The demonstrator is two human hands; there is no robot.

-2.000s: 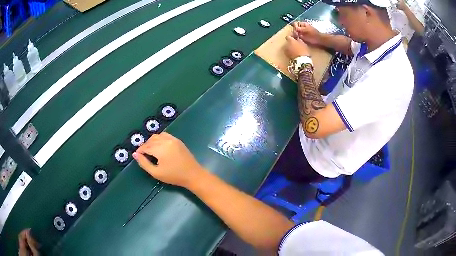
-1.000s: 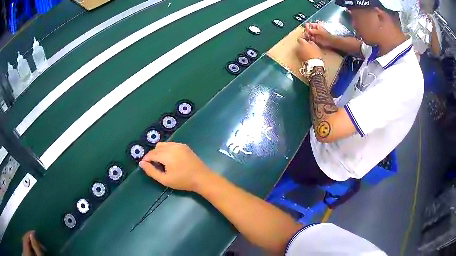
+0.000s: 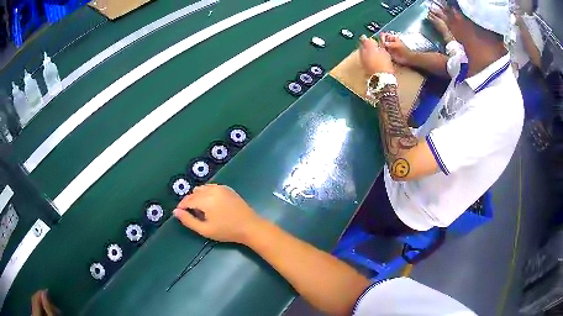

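Note:
Several black round parts (image 3: 133, 232) with pale toothed centres lie in a diagonal row on the green bench mat (image 3: 247, 185). A slightly wider gap splits the row near its middle. My right hand (image 3: 213, 213) is just below the row's middle, fingers curled, thumb and fingertips together. Thin dark tweezers (image 3: 190, 265) run through this hand; their dark back end shows by the thumb and their tips point down-left. My left hand (image 3: 44, 303) shows only as fingers at the bottom left edge; the rest is cut off.
White squeeze bottles (image 3: 51, 74) stand at the left. Pale strips (image 3: 123, 137) cross the bench. A dark post (image 3: 31, 185) rises at left. A neighbouring person (image 3: 457, 142) works over brown cardboard (image 3: 352, 77). More round parts (image 3: 305, 79) lie beyond. Glare (image 3: 321, 154) covers some matting.
The view has shifted, so the row appears farther right. My right hand has drawn slightly back from the row, and the tweezers have moved with it. The neighbour's hands have moved slightly.

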